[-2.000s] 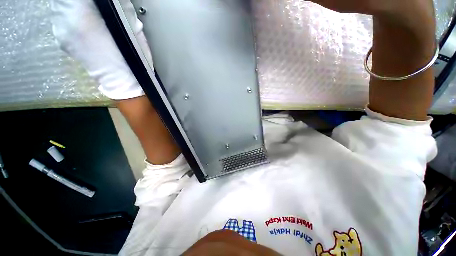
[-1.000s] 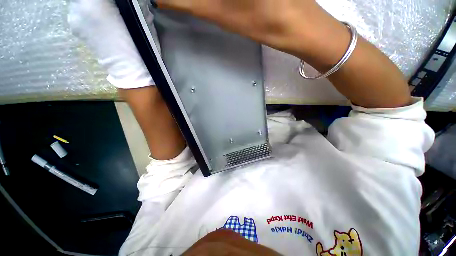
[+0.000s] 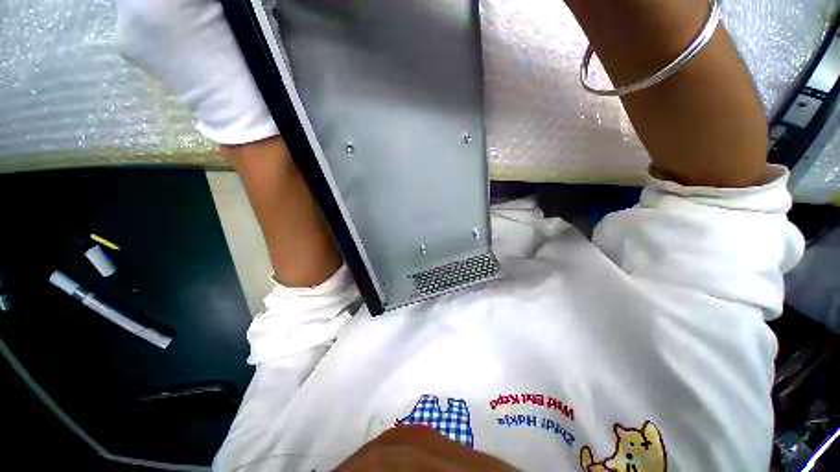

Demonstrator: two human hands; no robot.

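Note:
A long grey metal chassis [image 3: 405, 166] runs from the top edge down to my shirt. Its long left side is black, small shiny fasteners dot the sheet, and a perforated end [image 3: 456, 275] lies nearest me. My left hand [image 3: 189, 69], in a white glove, is at the upper left against the black side and holds the chassis. Its fingers are mostly hidden behind the chassis or cut off. My right forearm, with a thin silvery bracelet [image 3: 656, 78], reaches up out of the picture. The right hand itself is beyond the top edge.
Bubble wrap [image 3: 74, 92] covers the bench. On the dark side table [image 3: 55, 212] at left lie a white marker [image 3: 110, 311], a white stub [image 3: 99, 261], a yellow sliver [image 3: 105, 241] and a black rectangle [image 3: 189, 392]. Another black-edged metal piece [image 3: 806, 106] is at far right.
My right hand, over the chassis a second ago, has moved up out of the picture. The chassis sits slightly higher in view. The gloved left hand stays beside it.

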